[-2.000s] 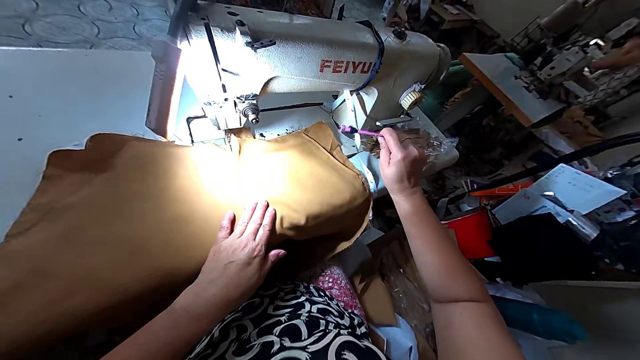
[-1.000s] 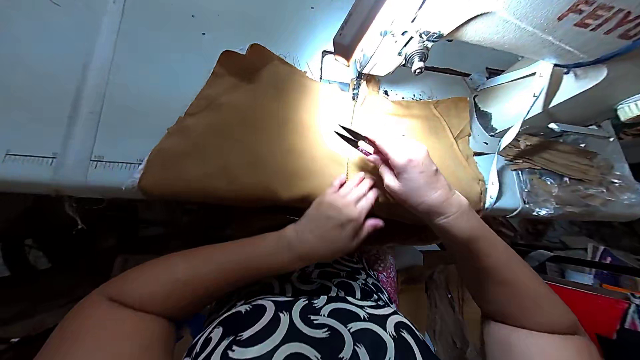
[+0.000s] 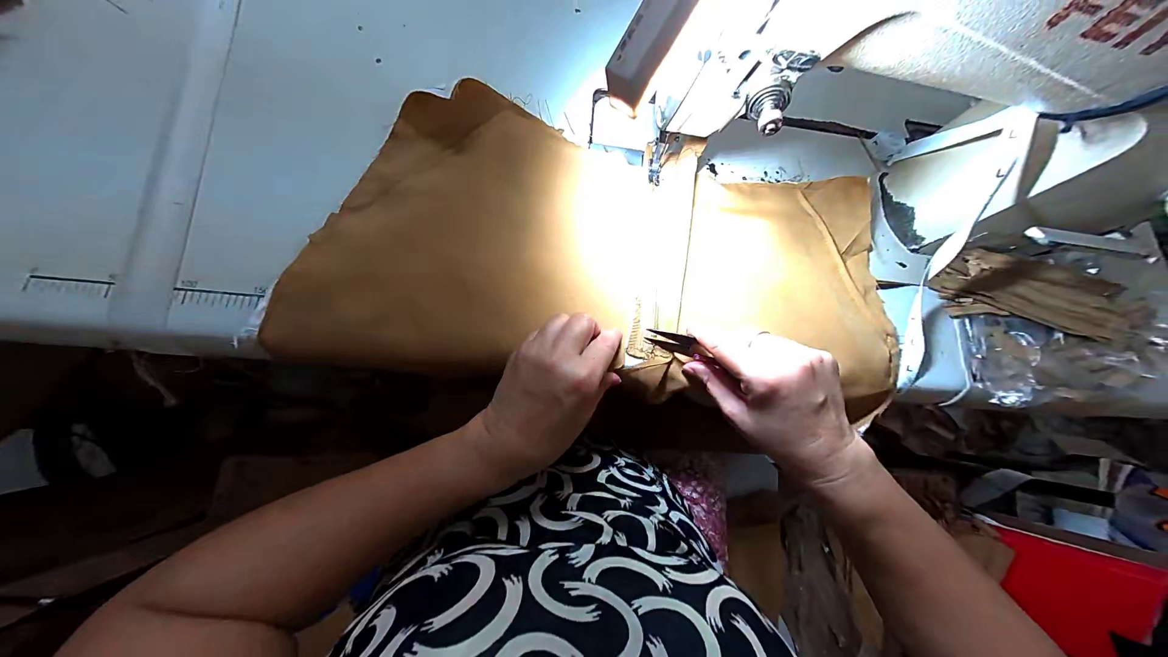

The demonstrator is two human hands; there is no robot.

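Note:
Tan fabric [image 3: 456,237] lies across the sewing machine's bed, its upper middle beneath the presser foot [image 3: 654,169]. Strong lamp glare washes out the cloth around a vertical seam. At the fabric's near edge my left hand [image 3: 557,379] pinches the cloth just left of a stitched strip. My right hand [image 3: 776,392] grips small dark thread snips [image 3: 673,343], whose blades point left over the stitching. Whether the blades touch a thread cannot be told.
The sewing machine [image 3: 967,55] fills the upper right. A white tape [image 3: 958,242] hangs down right of the fabric. Brown cloth scraps [image 3: 1049,297] and a clear plastic bag [image 3: 1013,365] lie at the right. A printed ruler scale [image 3: 219,297] marks the table's front left.
The view has swung so the machine sits further right. My right hand has brought the snips from beside the machine to the fabric, then down to its near edge. My left hand now pinches that edge.

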